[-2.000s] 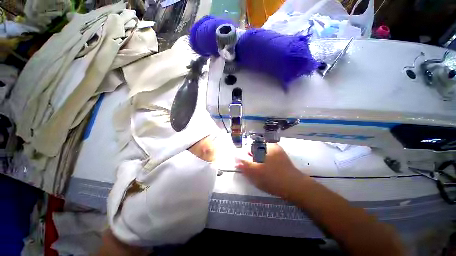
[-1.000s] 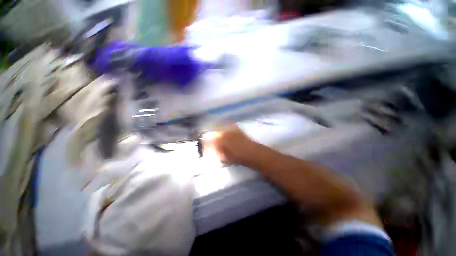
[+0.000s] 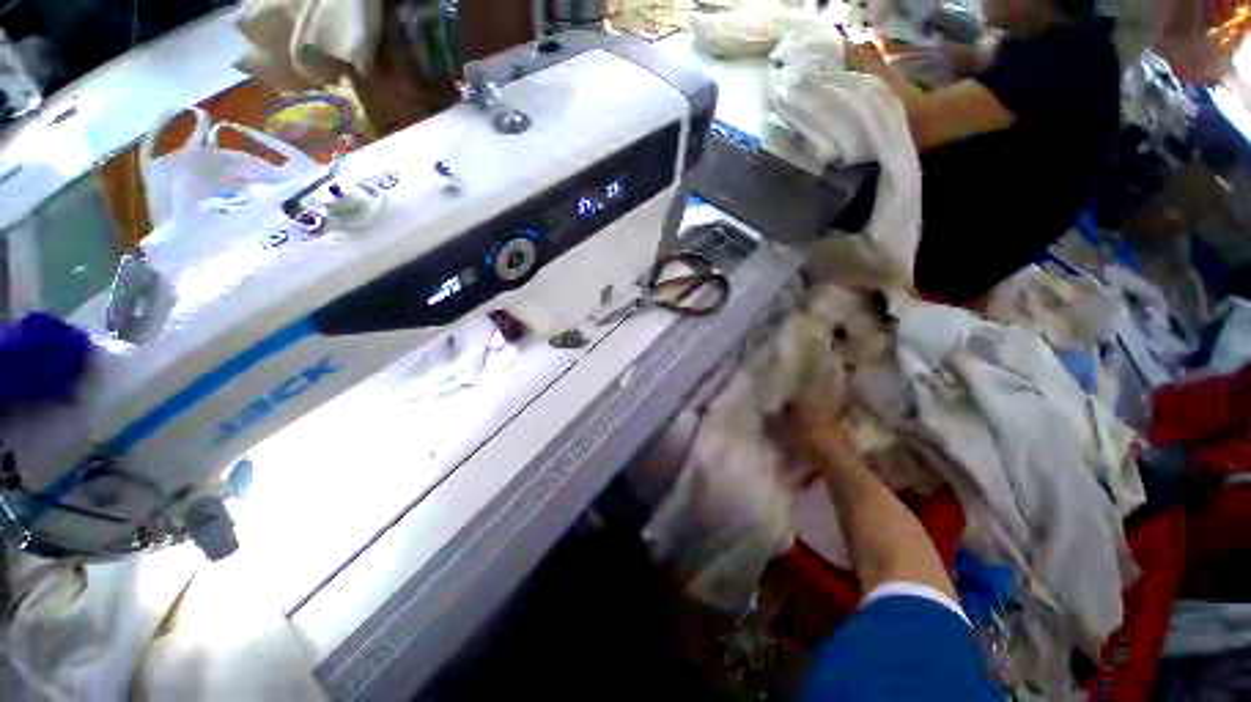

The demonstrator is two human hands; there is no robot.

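Observation:
My right hand (image 3: pixel 812 432) reaches into a heap of cream cloth pieces (image 3: pixel 1015 412) to the right of the table; its fingers are hidden among the cloth, so I cannot tell whether they grip any. My left hand is out of the picture. The cream garment piece (image 3: pixel 227 638) lies at the lower left, beside the needle end of the white sewing machine (image 3: pixel 412 220), cut off by the picture's edge.
Scissors (image 3: pixel 686 285) lie at the table's right end. A purple fuzzy roll (image 3: pixel 44 359) sits at the far left. A white plastic bag (image 3: pixel 227 172) is behind the machine. Another person (image 3: pixel 1050 137) in dark clothing works with cloth at the upper right. Red cloth (image 3: pixel 1152 590) lies at right.
The view has swung right, away from the needle area. My right hand has left the machine and is now in the cloth heap. My left hand's fingertips are no longer in view.

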